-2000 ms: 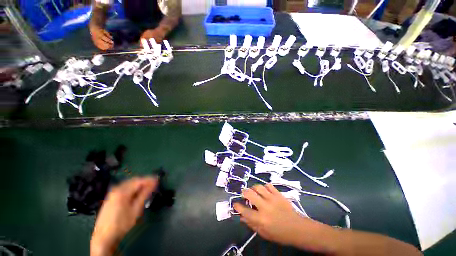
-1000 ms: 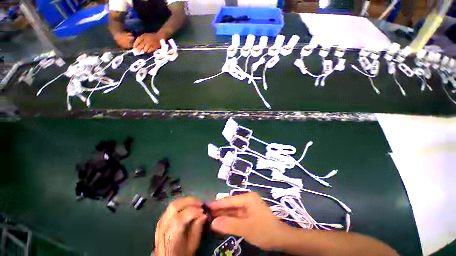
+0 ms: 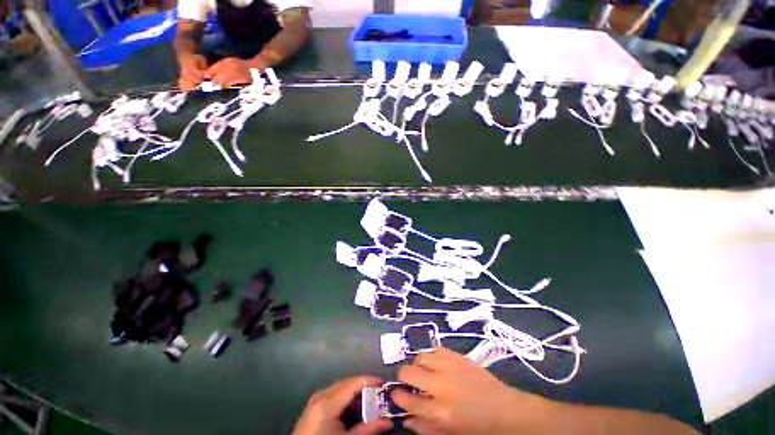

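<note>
My left hand point(image 3: 340, 409) is at the bottom centre, its fingers around the left side of a white open adapter point(image 3: 371, 404). My right hand point(image 3: 450, 395) is on the right side of the same adapter, fingertips at its open shell. The fingers partly hide the inside of the unit. Just above lies an open adapter with a black insulating piece point(image 3: 421, 336) in its shell. Several more open adapters point(image 3: 393, 279) with black insides lie in a column above it, their white cords point(image 3: 510, 340) running right. A pile of black insulating pieces point(image 3: 157, 293) lies at the left.
A smaller dark heap point(image 3: 255, 306) lies beside the pile. A white sheet point(image 3: 680, 297) is at the right. Across the bench, a belt point(image 3: 297, 161) carries adapters with dangling cords. A blue bin point(image 3: 410, 39) with dark pieces and another person's hands point(image 3: 223, 72) are on the far side.
My hands have moved down and right from a small black piece to the open adapter at the bottom. The nearest adapter in the column is now uncovered by my hands. The view has shifted slightly.
</note>
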